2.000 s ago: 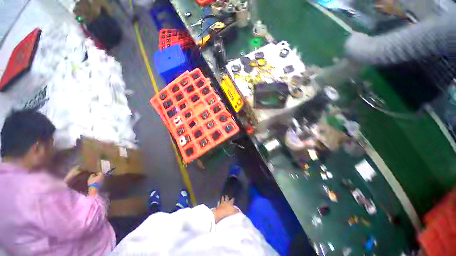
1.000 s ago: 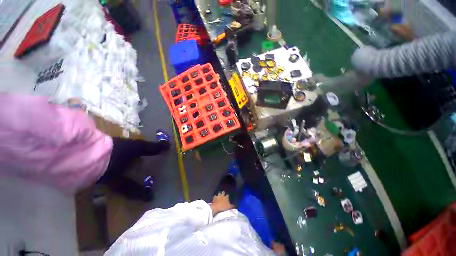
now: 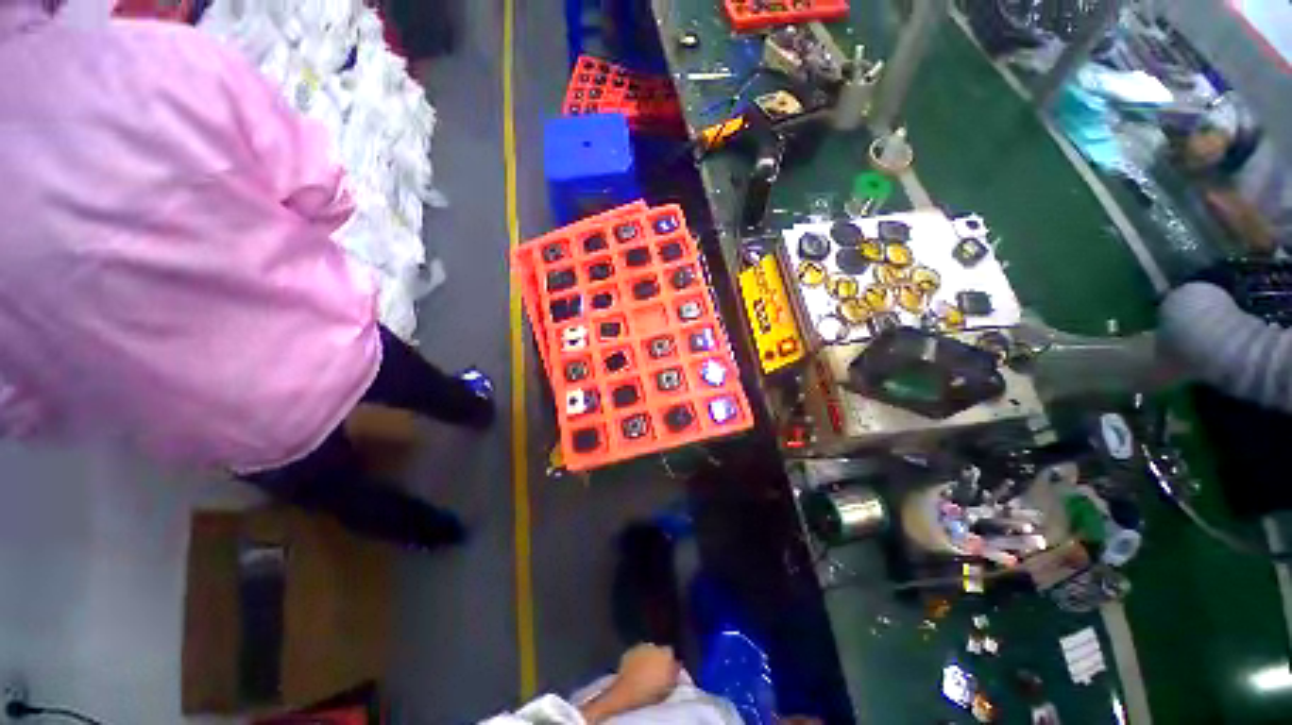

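Note:
A red compartment tray [image 3: 595,451] hangs over the aisle beside the bench edge. Its pockets hold mostly black rounded-square watch bodies [image 3: 633,426], with a few white or silver ones [image 3: 580,401]. It looks stacked on another red tray. My left hand [image 3: 646,677], bare, is small at the bottom edge, below the tray and apart from it. Its fingers look curled, and I cannot tell whether anything is in it. My right hand is not visible.
A heating plate [image 3: 769,315] with round gold and black pieces stands on the green bench [image 3: 907,644]. Near it are a solder wire reel [image 3: 847,513] and a crowded holder [image 3: 985,510]. A blue bin [image 3: 590,159] is behind the tray. A person in pink [image 3: 184,241] stands left.
The view has shifted, so the tray and bench appear further right and closer. The person in pink has risen from low at the left and moved forward. My left hand's fingers look more curled.

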